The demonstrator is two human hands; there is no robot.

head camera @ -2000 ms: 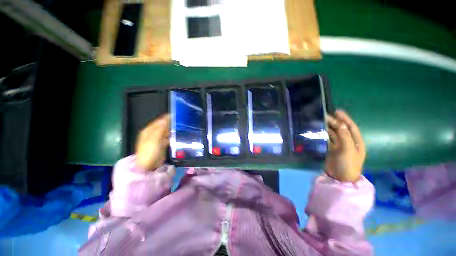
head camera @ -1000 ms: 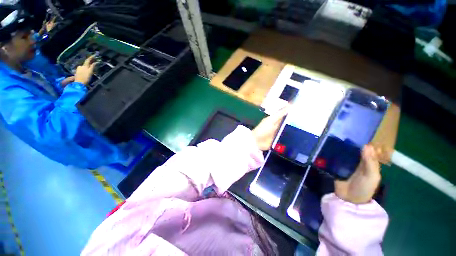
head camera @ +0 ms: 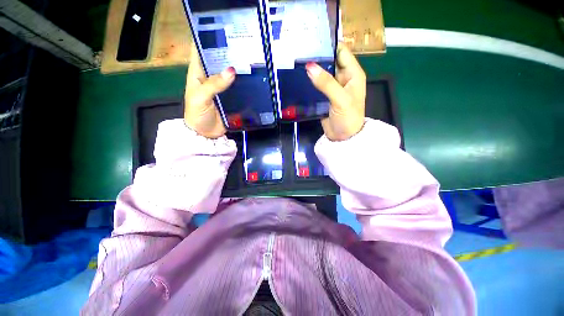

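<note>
My left hand [head camera: 207, 99] holds a smartphone [head camera: 247, 99] with its thumb on the screen. My right hand [head camera: 345, 95] holds another smartphone [head camera: 303, 86], thumb also on its screen. The two phones are side by side, raised above the tray, their upper ends at the picture's top edge. Both screens show a white sheet with dark squares, and red and pale blocks at the bottom. The black phone tray [head camera: 393, 117] lies below, partly hidden by my hands and sleeves. Two more phones sit in it, one [head camera: 264, 162] left of the other [head camera: 309, 162].
A lone black phone [head camera: 137, 29] lies on the tan board [head camera: 170, 46] behind the tray, at the left. The bench top [head camera: 470, 117] is green with a white stripe. A dark stack [head camera: 46, 160] stands at the left. Blue and pink cloth shows at the lower sides.
The view has swung back down from the left, and the worker in blue is no longer seen. The two phones, in my hands a second ago, are now held side by side with thumbs on the screens.
</note>
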